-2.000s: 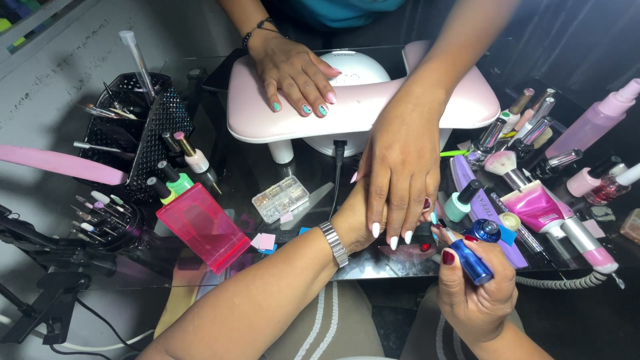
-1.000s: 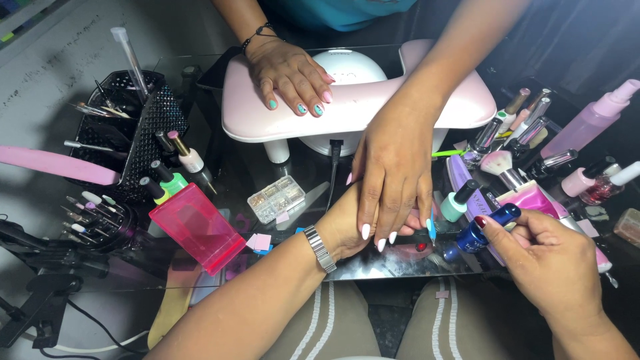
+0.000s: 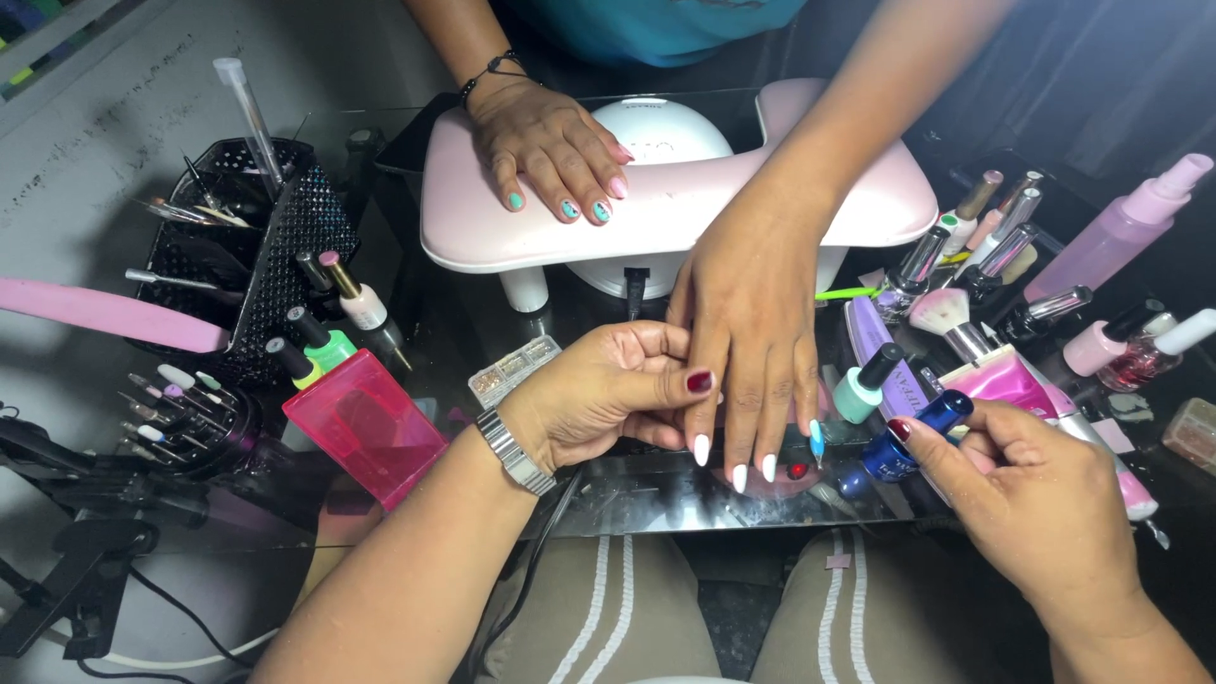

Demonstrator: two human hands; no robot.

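Observation:
My left hand (image 3: pixel 608 389), with a metal-band watch at its wrist, pinches the side of the index finger of a person's hand (image 3: pixel 755 304). That hand lies palm down, with white nails and one blue nail. My right hand (image 3: pixel 1035 503) has thumb and fingers at the cap of a blue nail polish bottle (image 3: pixel 902 446), which stands tilted over the glass tabletop near its front edge. The person's other hand (image 3: pixel 551 142), with pink and turquoise nails, rests on a pink padded armrest (image 3: pixel 570 223). A mint polish bottle (image 3: pixel 860 394) is just behind the blue one.
At the left are a black studded organizer (image 3: pixel 294 228), a holder of drill bits (image 3: pixel 214 427) and a pink translucent box (image 3: pixel 366 427). A white lamp (image 3: pixel 660 133) sits behind the armrest. Polish bottles, a soft brush (image 3: pixel 950 323) and a pink spray bottle (image 3: pixel 1121 228) crowd the right.
My left hand has shifted from beneath the person's fingers to the side of them. The blue bottle, held low near my fingers at first, is now farther forward and upright-tilted by the mint bottle.

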